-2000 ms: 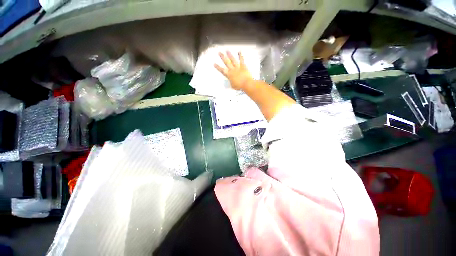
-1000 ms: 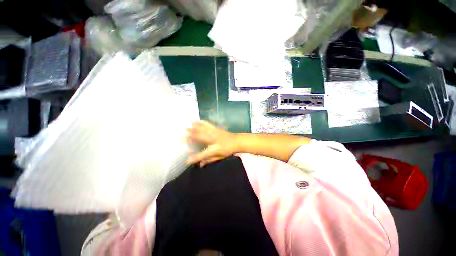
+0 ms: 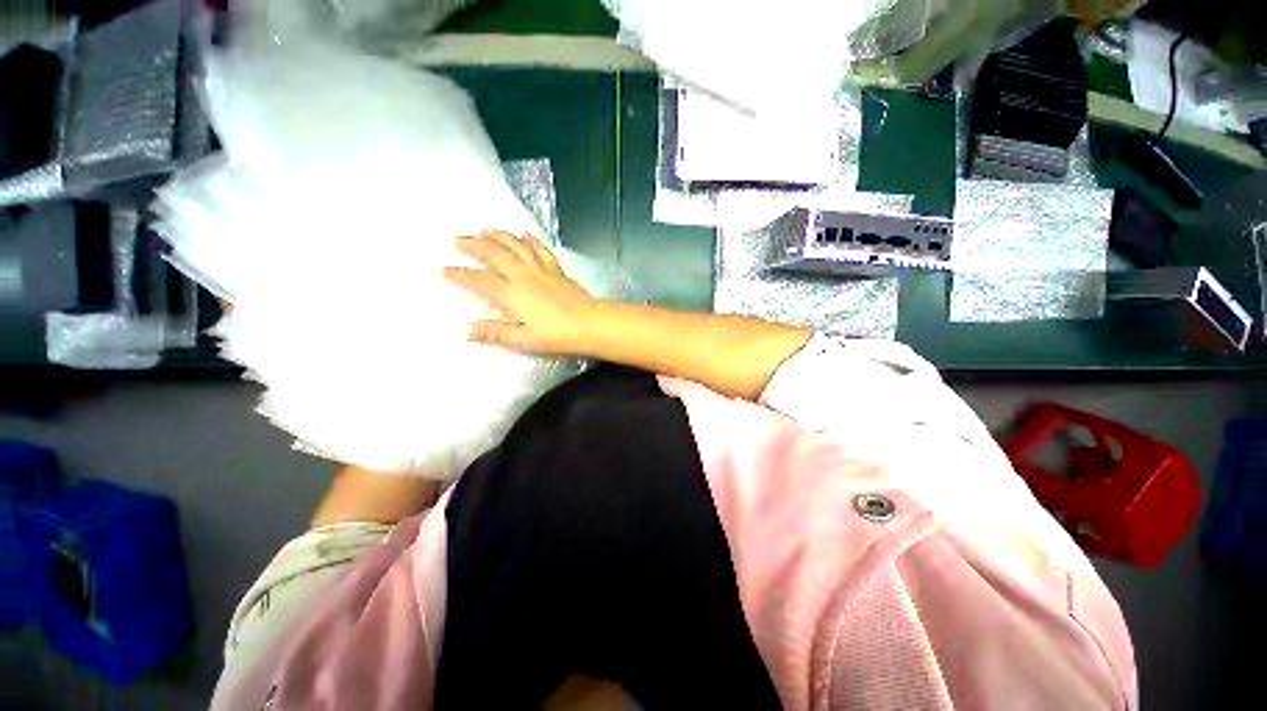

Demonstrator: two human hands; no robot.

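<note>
A thick armful of white foam sheets [image 3: 361,264] spreads in front of me on the left, with layered, ragged left edges. My right hand [image 3: 525,295] lies on the right part of its top face, fingers spread. My left hand is hidden beneath or behind the foam; only the forearm and sleeve show below it. A silver finned enclosure [image 3: 868,242] with a port face towards me sits on bubble wrap [image 3: 813,303] at centre right.
White sheets [image 3: 757,49] lie at the bench back. Black finned covers [image 3: 1028,104] and a small box [image 3: 1216,308] are on the right of the green bench [image 3: 591,153]. Wrapped units [image 3: 122,97] are at left. A red stool [image 3: 1109,482] and blue crates [image 3: 118,576] stand below.
My right hand has moved from the white sheets at the back onto the foam armful. The armful has moved up over the bench and its sheets lie more bunched. The bench view has shifted.
</note>
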